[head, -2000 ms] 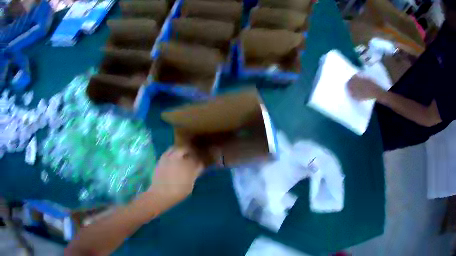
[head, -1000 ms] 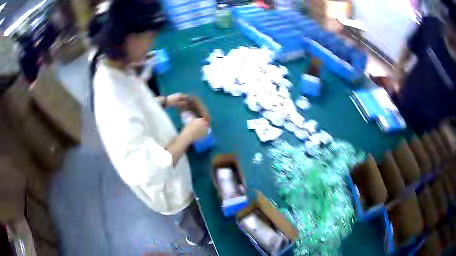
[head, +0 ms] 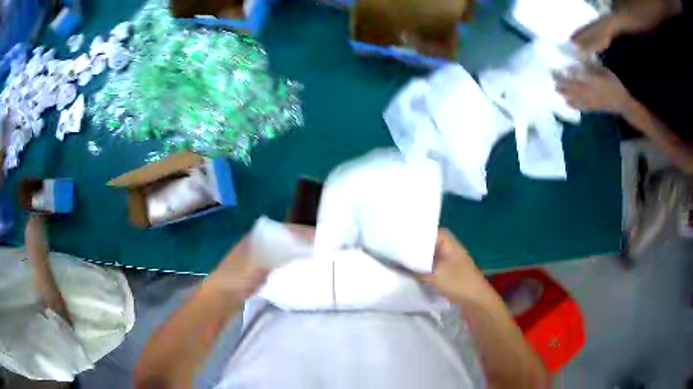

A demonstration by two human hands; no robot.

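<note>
My left hand (head: 245, 262) and my right hand (head: 450, 262) hold a white wrapping sheet (head: 380, 209) between them, close to my body at the table's front edge. The sheet is partly raised and folded; its lower part blurs into my pale clothing. My left fingers are partly hidden by the white material. A dark brown object, perhaps part of a carton, shows just behind the sheet (head: 305, 201). A blue carton (head: 182, 196) with its brown flap open lies to the left with a white wrapped product inside.
A heap of green bagged parts (head: 194, 87) and small white parts (head: 57, 80) lie at the left. Loose white sheets (head: 463, 125) lie at the right. Open cartons (head: 410, 26) stand behind. People's arms reach in at both sides. A red stool (head: 543, 315) stands at the lower right.
The view has swung back from the person at the left to the near table edge. Both my hands are now in view, holding a white sheet; a second ago neither was clearly visible.
</note>
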